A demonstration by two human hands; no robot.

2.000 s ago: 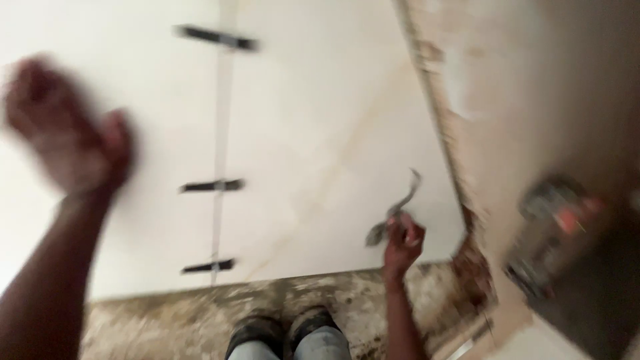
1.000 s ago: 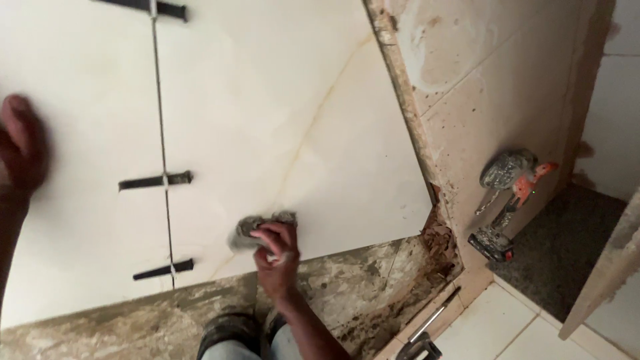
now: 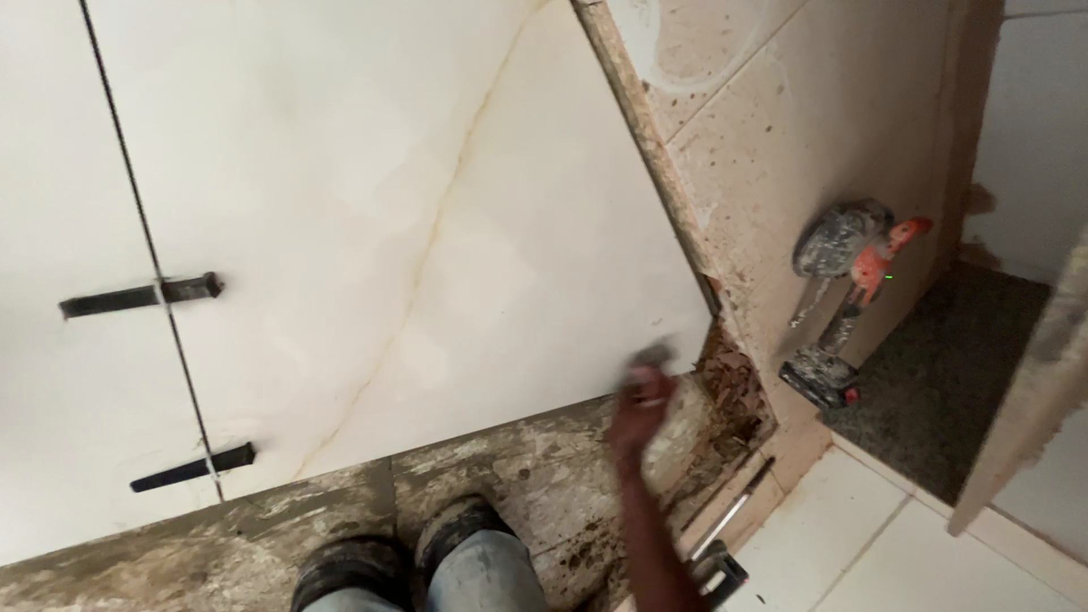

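My right hand (image 3: pixel 639 408) is shut on a grey cloth (image 3: pixel 653 355), blurred by motion, at the lower right corner of a large white floor tile (image 3: pixel 527 255) with a yellowish vein. Left of that vein runs a dark joint (image 3: pixel 183 357) between this tile and the neighbouring one. Two black plastic levelling wedges (image 3: pixel 191 289) (image 3: pixel 229 459) lie across the joint. My left hand is out of view.
A dusty cordless power tool (image 3: pixel 854 297) with orange parts lies on the beige tiles at right. Rubble (image 3: pixel 739 391) fills the gap beside the tile corner. A long metal-bladed tool (image 3: pixel 731 518) rests below it. My shoes (image 3: pixel 463 523) stand on rough, dirty flooring.
My right hand with the cloth has moved right across the tile, from near the vein to the tile's corner. My left hand, at the left edge before, has left the view.
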